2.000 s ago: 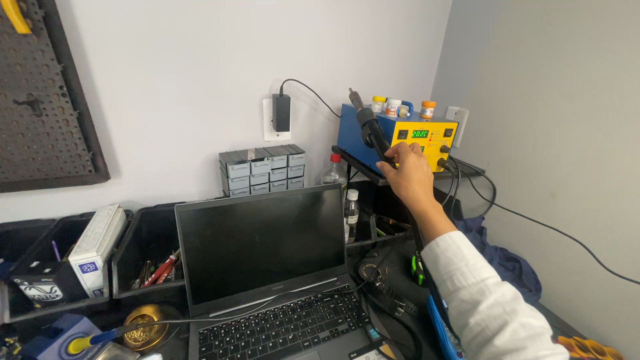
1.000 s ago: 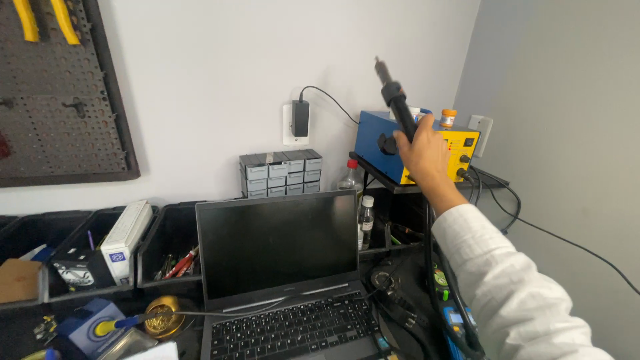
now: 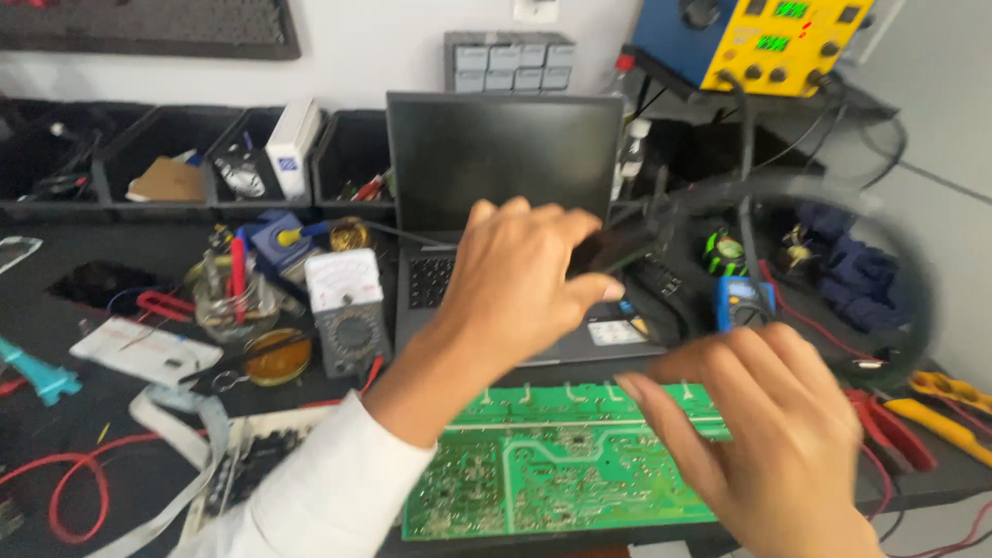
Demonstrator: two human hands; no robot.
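My left hand (image 3: 515,275) reaches over the laptop keyboard, fingers and thumb around the blurred black handle (image 3: 616,242) of a hot-air gun. From this handle a thick black hose (image 3: 926,263) loops out to the right. My right hand (image 3: 767,438) is nearer to me, over the right part of a green circuit board (image 3: 558,477), with thumb and fingers apart and nothing seen between them. The board lies component joints up in front of the laptop (image 3: 508,163). A blue and yellow rework station (image 3: 775,46) with lit green digits stands on a shelf at the upper right.
An analog multimeter (image 3: 349,318), a glass jar of tools (image 3: 232,298) and an open tin of amber paste (image 3: 277,358) stand left of the laptop. On the right are a blue multimeter (image 3: 744,301), a tape measure (image 3: 726,252) and red-handled pliers (image 3: 895,430). Black bins (image 3: 155,205) line the back.
My right hand held the hot-air gun up by the station before; now my left hand has it, lower, over the laptop. My right hand has let go and come down. The view has tilted down.
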